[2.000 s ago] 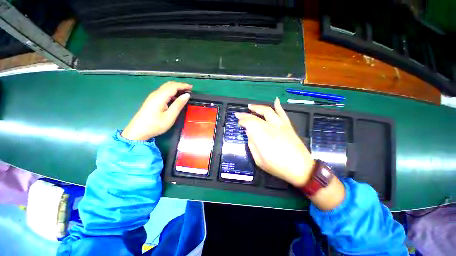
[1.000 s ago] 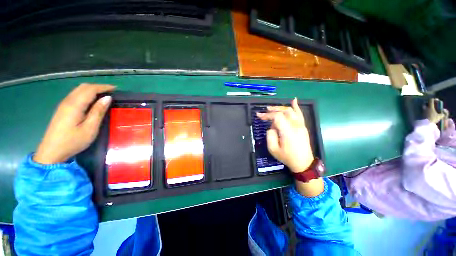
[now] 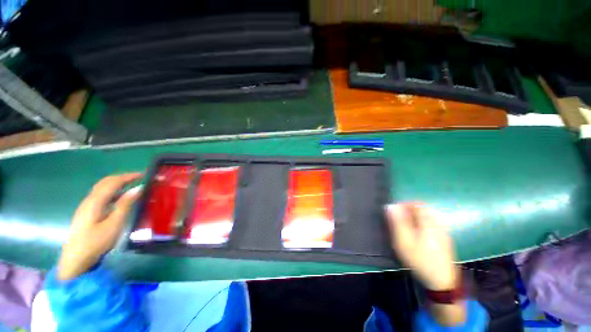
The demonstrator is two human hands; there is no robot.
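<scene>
The black phone tray (image 3: 262, 253) lies on the green bench in front of me. It holds a dark red-screen phone (image 3: 168, 201) in the leftmost slot, a brighter red one (image 3: 214, 204) beside it, and an orange-screen one (image 3: 308, 207) in the fourth slot. The third and fifth slots are empty. My left hand (image 3: 100, 224) holds the tray's left end, thumb and fingers at its edge. My right hand (image 3: 421, 243), motion-blurred, has its fingertips on the tray's right end; its exact grip is unclear.
A blue pen (image 3: 353, 142) and a white-and-black stick (image 3: 353, 150) lie just behind the tray. Stacked trays (image 3: 194, 58) stand at the rear left. Another tray (image 3: 440, 89) rests on the orange-brown board (image 3: 415, 118) at the rear right. Pink sleeves show at both sides.
My right hand has left the fourth-slot phone for the tray's right end. That screen turned from dark to orange; the second turned orange, then red. The tray has shifted left relative to the pen.
</scene>
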